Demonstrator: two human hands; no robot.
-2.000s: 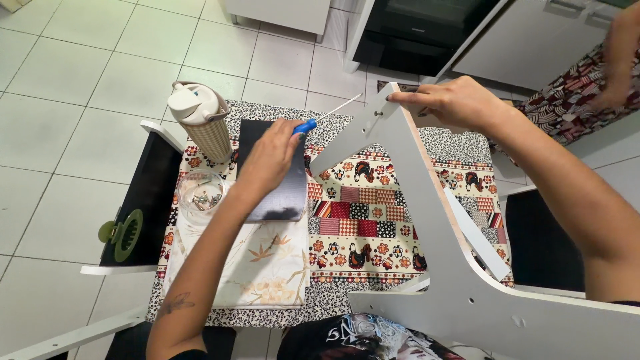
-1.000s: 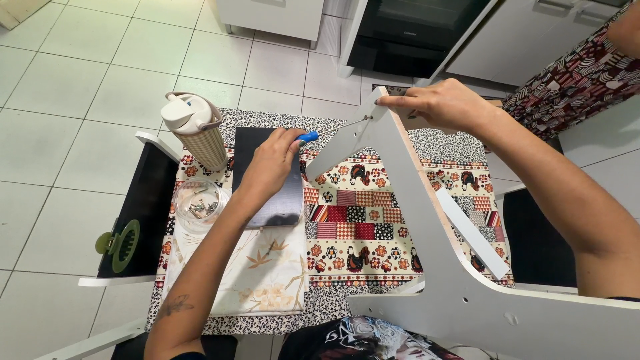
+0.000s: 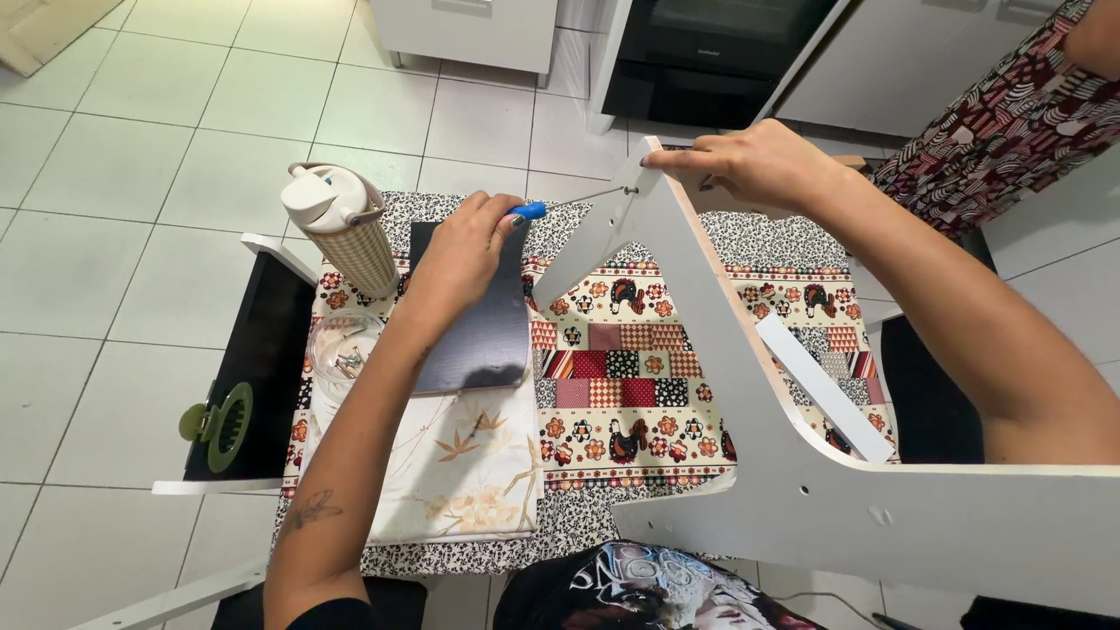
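My left hand (image 3: 468, 249) is closed around the blue handle of a screwdriver (image 3: 528, 211). Its thin shaft points right, and the tip meets a screw (image 3: 631, 190) standing out of the grey-white furniture panel (image 3: 700, 315) near its narrow upper end. My right hand (image 3: 744, 166) grips that same end from the right, index finger along the edge. Below my left hand lies a dark flat sheet (image 3: 477, 341) on the patterned tablecloth (image 3: 612, 350). Several screws sit in a clear round container (image 3: 341, 350) beside my left forearm.
A tumbler with a handled lid (image 3: 346, 227) stands at the table's left. A black chair seat with a green hair clip (image 3: 229, 424) is beyond it. A folded floral cloth (image 3: 455, 490) and a white strip (image 3: 822, 385) lie on the table. Patterned fabric (image 3: 971, 131) hangs beside a person at upper right.
The screwdriver tip, apart from the panel two seconds ago, now meets the screw. The upper end of the panel has shifted slightly left, with my right hand still on it.
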